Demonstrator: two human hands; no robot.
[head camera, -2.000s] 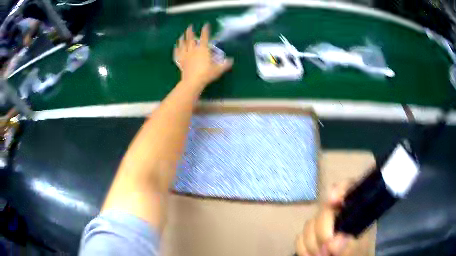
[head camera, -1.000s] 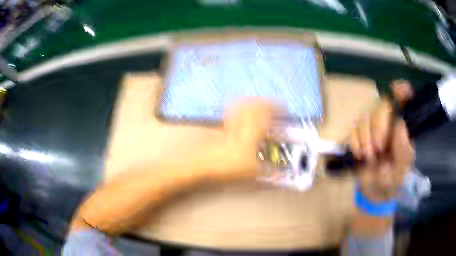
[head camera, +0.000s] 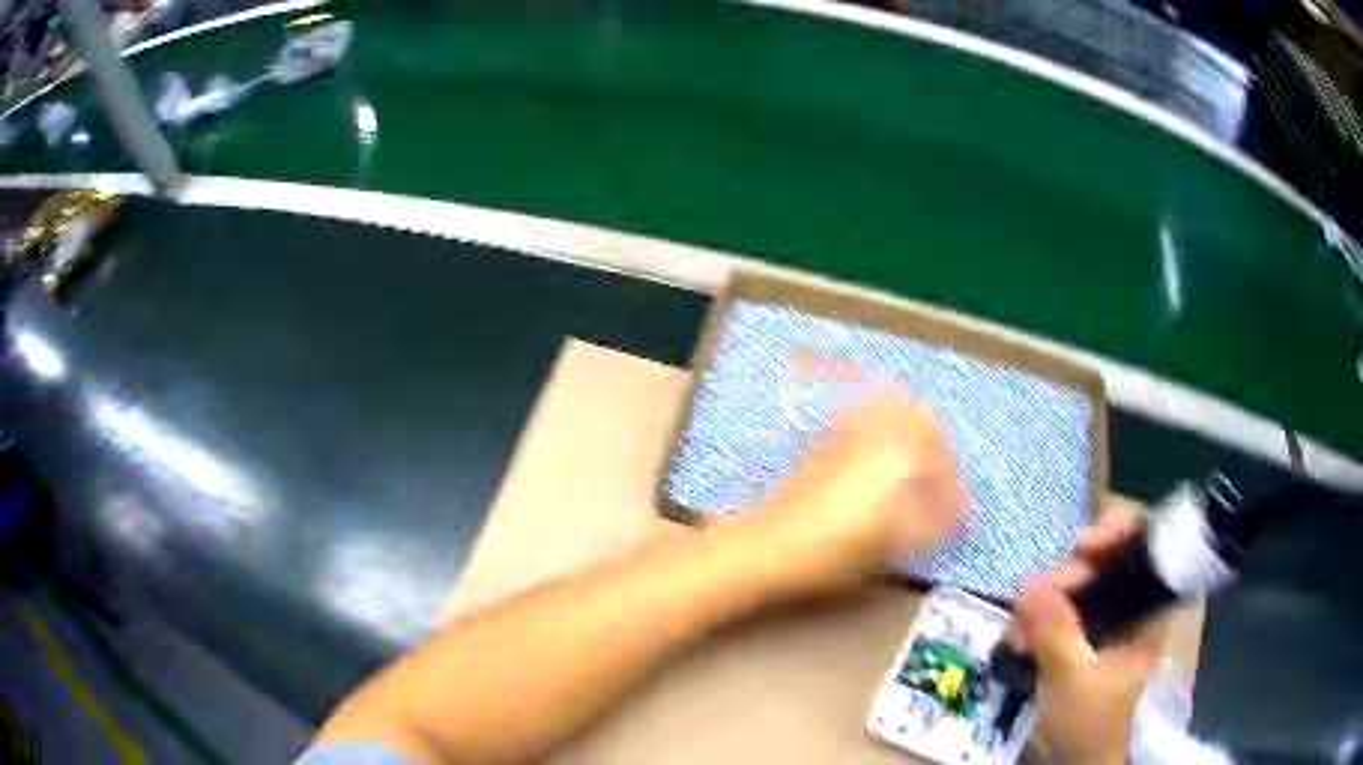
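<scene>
The white housing (head camera: 915, 714) lies open side up on the cardboard mat (head camera: 598, 448), with a green circuit board (head camera: 942, 676) and a yellow block inside. My right hand (head camera: 1088, 658) grips the black electric screwdriver (head camera: 1144, 580), which slants down over the housing's right side; its tip is hard to see. My left hand (head camera: 889, 471) is blurred over the near part of the screw tray (head camera: 1024, 463). Its fingertips are hidden, so I cannot tell if it holds screws.
A pale rail (head camera: 449, 221) runs between the dark bench (head camera: 299, 359) and the green conveyor belt (head camera: 718, 135). White units in clear wrap (head camera: 311, 53) lie on the belt at the far left. Whitish wrap (head camera: 1173, 732) shows right of my right hand.
My left hand has gone from the belt to the housing, then to the screw tray. The housing now lies on the mat. The screwdriver has come over it. The view has shifted.
</scene>
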